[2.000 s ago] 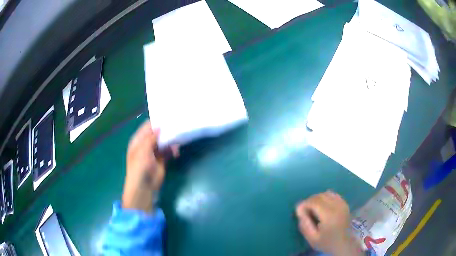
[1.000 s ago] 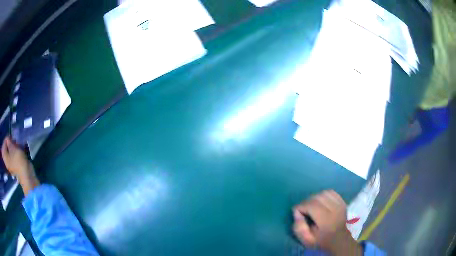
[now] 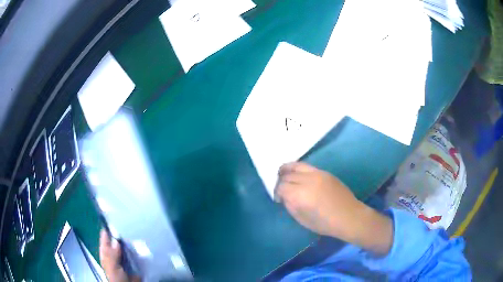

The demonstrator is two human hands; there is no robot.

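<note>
My left hand (image 3: 113, 259) holds a shiny silvery panel (image 3: 129, 193) by its lower left edge, above the green bench. The panel is tilted and slightly blurred, and the fingers behind it are hidden. My right hand (image 3: 314, 198) pinches the lower corner of a white protective sleeve (image 3: 292, 104) with a small triangle mark. The sleeve's upper right part meets the fanned sleeve stack (image 3: 380, 66) at the right.
Dark panels with white tabs (image 3: 65, 148) lie on white sheets in a row at left. A bare white sheet (image 3: 106, 91) lies above them. Marked white sleeves (image 3: 204, 33) lie at the top. A framed panel (image 3: 77, 256) is at lower left. A printed white bag (image 3: 430, 176) is at right.
My left hand has lifted the panel off its white sheet and brought it right. My right hand has moved from the bare bench onto a sleeve, now out from the stack towards the left.
</note>
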